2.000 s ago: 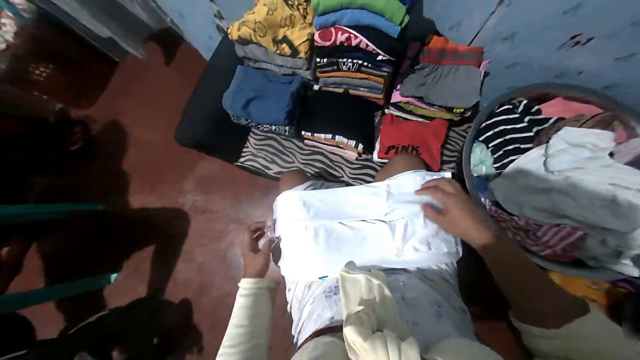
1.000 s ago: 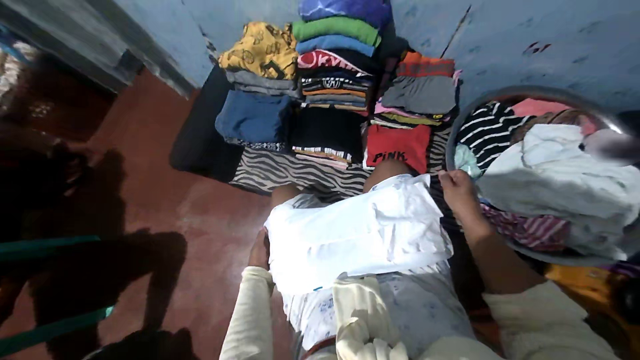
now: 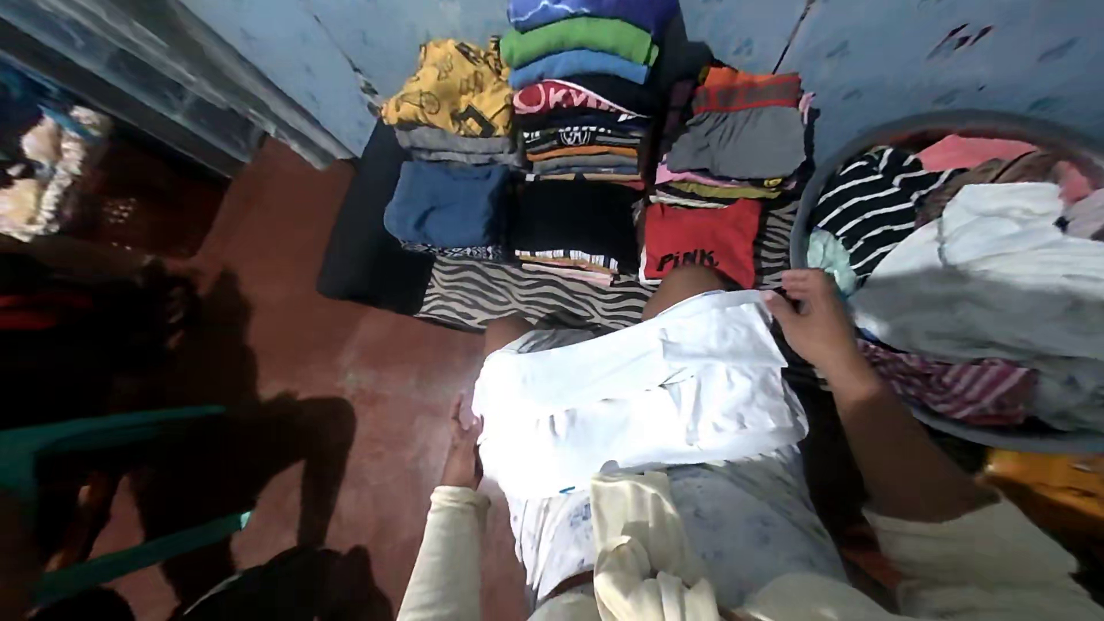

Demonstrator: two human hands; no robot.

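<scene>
A white cloth garment (image 3: 604,397), folded over with creases, lies across my lap on top of pale patterned clothing. My left hand (image 3: 463,444) rests at the garment's left edge, its fingers partly hidden behind the cloth, so its grip is unclear. At the upper right corner, my right hand (image 3: 806,315) pinches the cloth between thumb and fingers. Just beyond my knees stand stacks of folded clothes, among them a red garment (image 3: 703,237), a black one (image 3: 573,216) and a blue one (image 3: 448,203).
A large grey basin (image 3: 804,203) heaped with loose clothes stands close by my right arm. The stacks sit on a zebra-striped cloth (image 3: 535,293) against a blue wall (image 3: 906,52). Green chair parts (image 3: 147,552) and dark shadows lie at the left over the red floor (image 3: 371,388).
My right hand has moved from on top of the white garment to its upper right corner. My left hand has shifted lower along the left edge. The view has shifted slightly.
</scene>
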